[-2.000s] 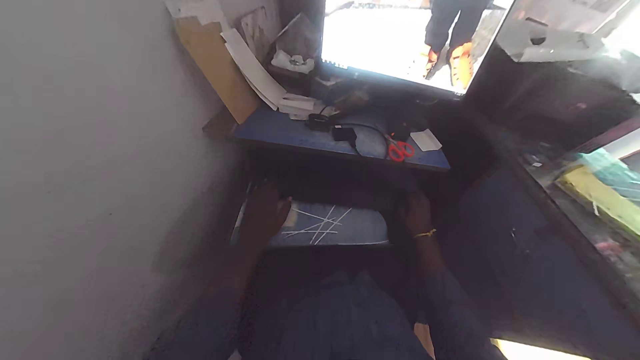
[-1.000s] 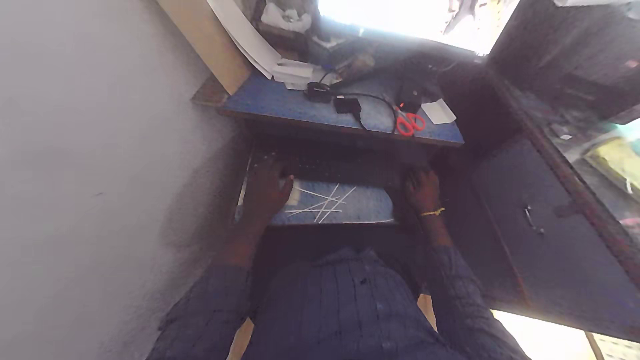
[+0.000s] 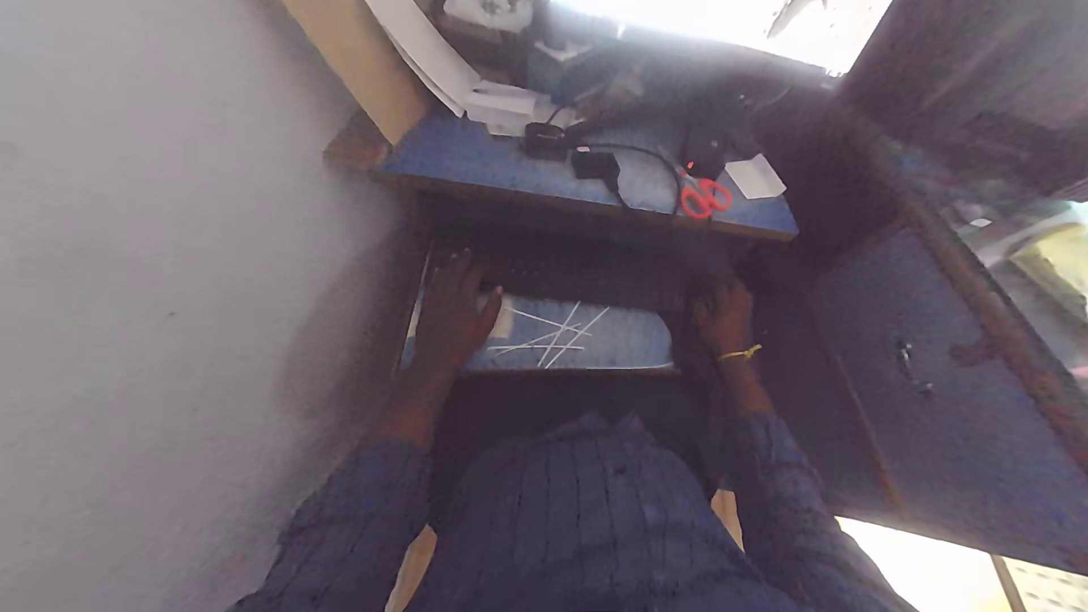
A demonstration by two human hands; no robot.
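A dark keyboard (image 3: pixel 586 276) lies on the blue pull-out tray (image 3: pixel 633 340) below the desk top. My left hand (image 3: pixel 459 310) rests at its left end, fingers apart, holding nothing. At the right end is my right hand (image 3: pixel 724 314), with a yellow band at the wrist; its fingertips are in shadow, and whether something lies under them cannot be told. Several thin white sticks (image 3: pixel 557 336) lie crossed on the tray between my hands, in front of the keyboard.
On the blue desk top (image 3: pixel 476 161) are red-handled scissors (image 3: pixel 705 197), a black adapter with a cable (image 3: pixel 597 166), a small white paper piece (image 3: pixel 755 177) and papers (image 3: pixel 501 102). A bright screen (image 3: pixel 722 21) stands behind. A wall (image 3: pixel 170 297) borders the left, a dark cabinet (image 3: pixel 952 382) the right.
The view has tilted downward, showing more of my shirt and less of the screen. Both hands remain at the ends of the keyboard.
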